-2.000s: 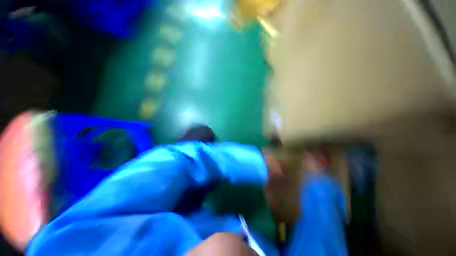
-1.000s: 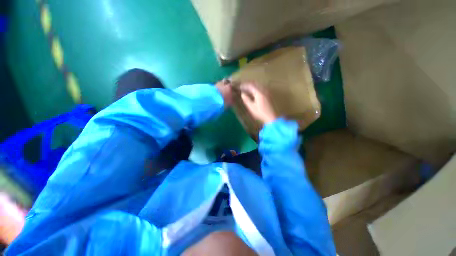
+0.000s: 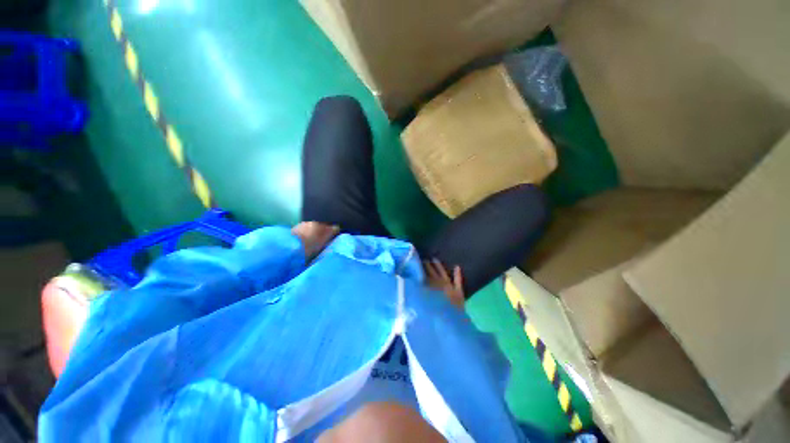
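Note:
The small taped carton lies closed on the green floor in front of my knees, with glossy tape on it. My left hand rests at my left thigh by the smock hem, partly hidden by the sleeve; whether it holds anything does not show. My right hand lies on my right thigh with its fingers apart and nothing seen in it. Neither hand touches the carton.
Large cartons stand behind the small one and to the right, with open flaps. A crumpled clear bag lies beside the small carton. A blue stool and a red-topped stool are left. Yellow-black tape marks the floor.
Both hands have left the small carton and drawn back to my thighs. The view has shifted, and both dark-trousered knees now show.

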